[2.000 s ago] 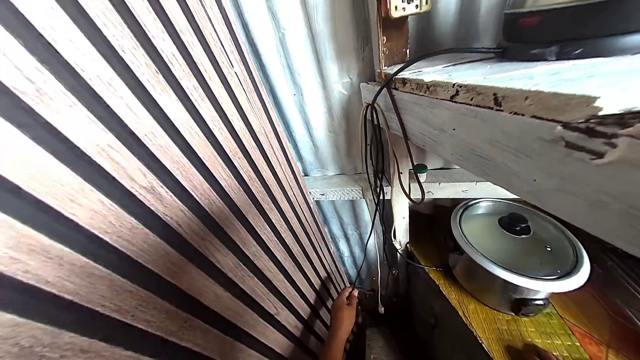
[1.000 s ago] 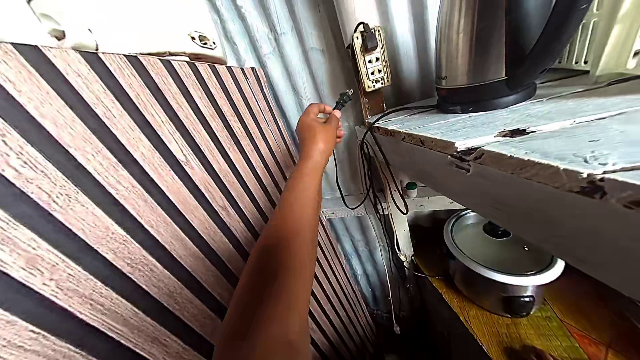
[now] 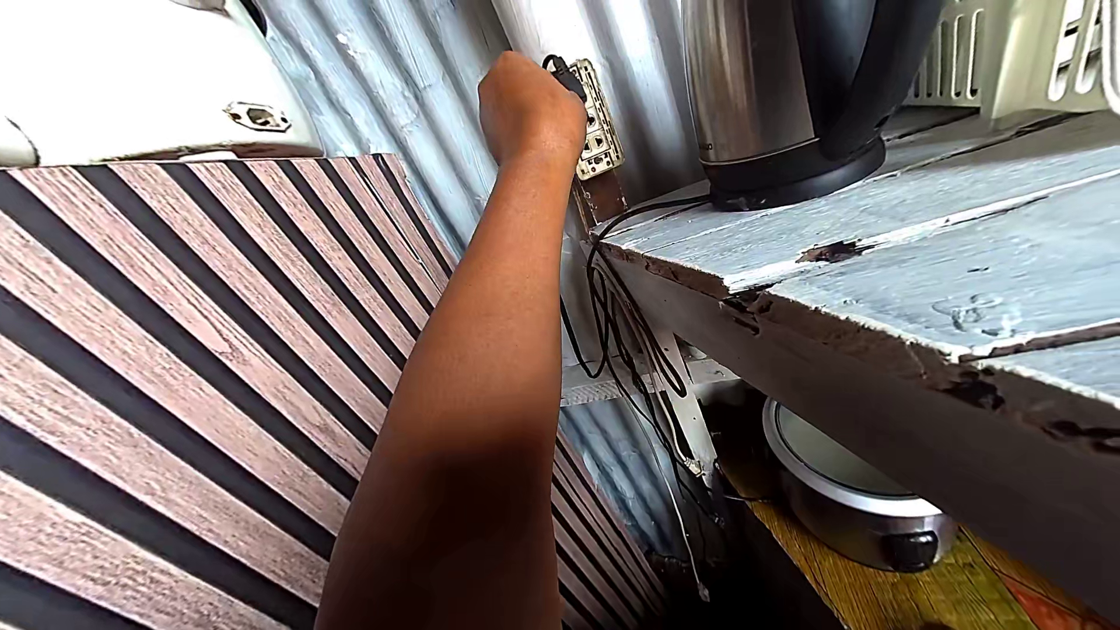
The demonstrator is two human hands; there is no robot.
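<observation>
My left hand point(image 3: 532, 109) is closed at the upper middle, its back toward me and its fingers out of sight behind it. It is up against the left side of a cream socket strip point(image 3: 600, 144) fixed to a brown board. The black plug it held a moment ago is hidden by the hand; a black cord point(image 3: 573, 337) hangs below, beside my forearm. Another black plug point(image 3: 567, 79) sits in the top of the strip, just right of my knuckles. Whether the hidden plug is in a socket cannot be told. My right hand is not in view.
A steel electric kettle point(image 3: 757, 96) stands on a worn, white-painted wooden shelf point(image 3: 884, 254), near a cream plastic crate point(image 3: 1015, 66). Looped cables point(image 3: 626, 324) hang below the shelf's corner. A lidded electric pan point(image 3: 862, 499) sits lower right. A slatted panel point(image 3: 192, 350) fills the left, against corrugated metal point(image 3: 394, 87).
My left hand has risen from low beside the slatted panel, come up with a black plug in its fingers, and moved on to the socket strip. The view has shifted upward.
</observation>
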